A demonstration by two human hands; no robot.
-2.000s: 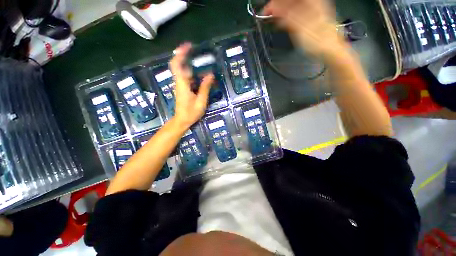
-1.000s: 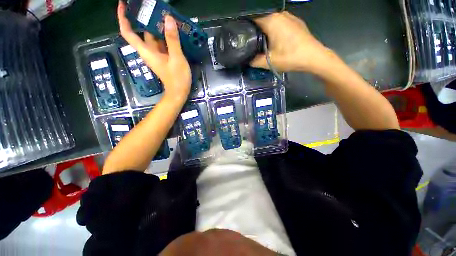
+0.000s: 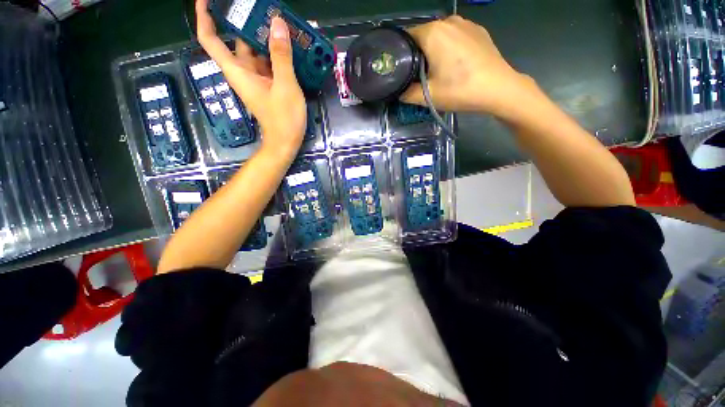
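Note:
My left hand (image 3: 266,91) holds a teal-blue electronic unit (image 3: 306,49) tilted above the back row of the clear blister tray (image 3: 356,137). Its white label is at the upper left end and my thumb lies across its face. My right hand (image 3: 457,67) grips a black corded scanner (image 3: 384,65), rounded end up, over the tray's back right part. A barcode label (image 3: 345,83) shows in the emptied pocket just left of the scanner. Several more units lie in the pockets, such as one at the front right (image 3: 422,187); my left forearm hides part of the front row.
A stack of clear trays (image 3: 48,143) stands at the left. Another tray stack with units (image 3: 693,67) is at the far right. Red stools (image 3: 119,278) show below the dark green bench mat (image 3: 556,71). A cord hangs from the scanner.
My left hand has lifted the unit out of the tray. My right hand has come from the back right with the black scanner. In the last second both have barely moved.

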